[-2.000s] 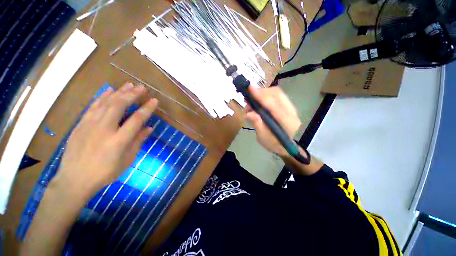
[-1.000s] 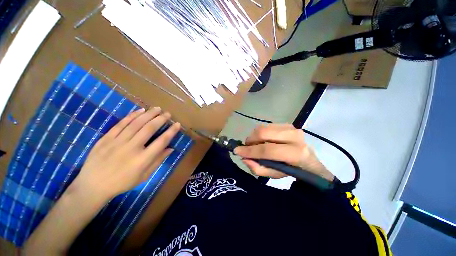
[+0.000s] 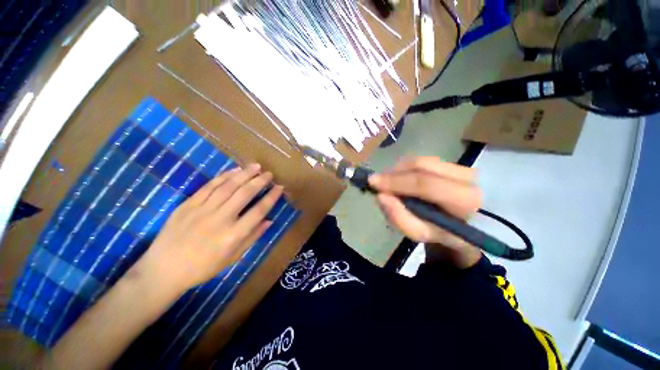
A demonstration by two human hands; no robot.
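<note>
The blue solar cell panel (image 3: pixel 108 195) with silver lines lies flat on the brown bench top. My left hand (image 3: pixel 217 224) lies on it, palm down, fingers slightly apart near its right end. A thin busbar ribbon (image 3: pixel 206 134) runs along the panel's far right edge, partly hidden by my fingers. My right hand (image 3: pixel 430 195) holds the soldering iron (image 3: pixel 449 224) like a pen. The iron's metal tip is off the panel, beside the lower end of the white strip pile, and whether it touches anything cannot be told.
White insulating strips (image 3: pixel 250 79) and silver ribbons (image 3: pixel 318 58) lie piled beyond the panel. A long white strip (image 3: pixel 72 69) and a dark stack (image 3: pixel 36 29) are at the left. A loose ribbon (image 3: pixel 217 107) lies between pile and panel. A black fan (image 3: pixel 608 65) and cardboard box (image 3: pixel 528 123) stand right.
The iron came down from over the strip pile to near the panel's end, then moved slightly up and away. My left hand shifted toward the panel's right end, uncovering more of the panel.
</note>
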